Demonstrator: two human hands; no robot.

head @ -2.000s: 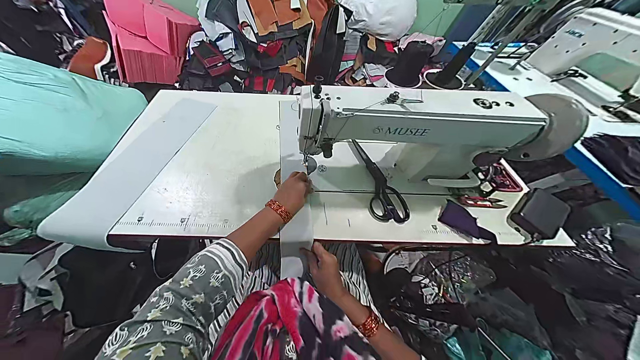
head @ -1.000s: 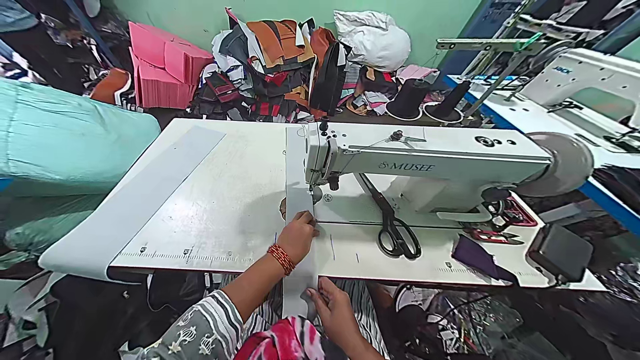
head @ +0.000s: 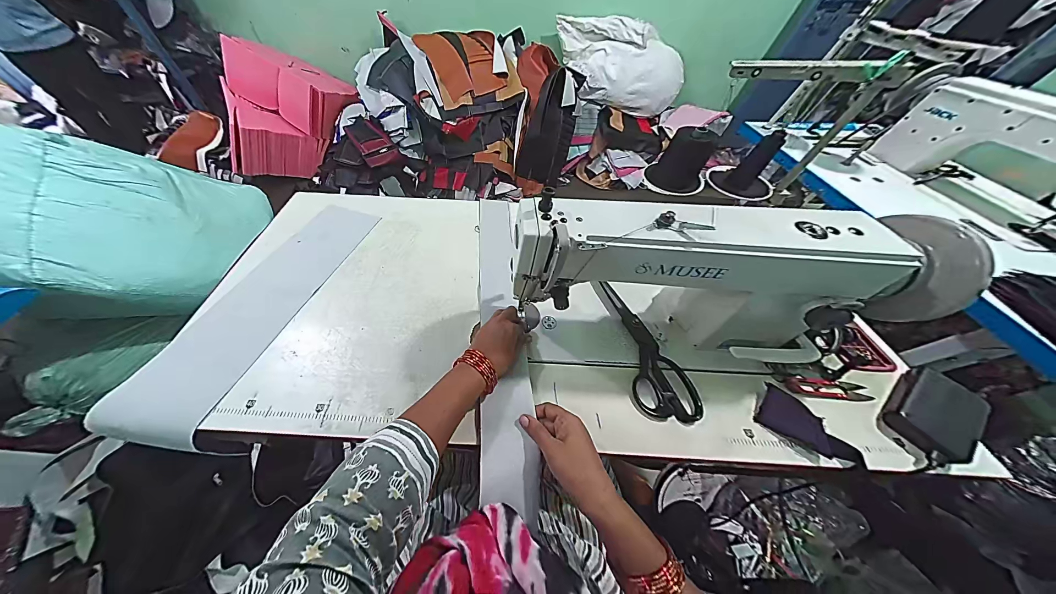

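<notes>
A long pale grey strip of material point(head: 507, 437) runs from my lap under the head of a white Musee sewing machine point(head: 726, 264) and on to the table's back edge. My left hand point(head: 499, 340) presses on the strip close to the needle, its fingertips by the presser foot; most of its fingers are hidden. At the table's front edge, my right hand point(head: 561, 441) pinches the strip's right edge between thumb and fingers. Black-handled scissors point(head: 660, 379) lie right of the strip, blades partly behind the machine head. Another wide pale strip point(head: 247, 330) hangs over the table's left front.
A dark cloth scrap point(head: 796, 421), red thread snips point(head: 825, 388) and a black box point(head: 936, 417) sit at the table's right. Behind are a pink stack point(head: 280, 124), piled scraps point(head: 462, 99) and black thread cones point(head: 685, 161). A mint-green bundle point(head: 124, 223) adjoins the table's left.
The view has shifted, showing more of the wall behind. Both hands remain at the strip, the left by the needle and the right at the front edge. The strip now reaches farther behind the needle.
</notes>
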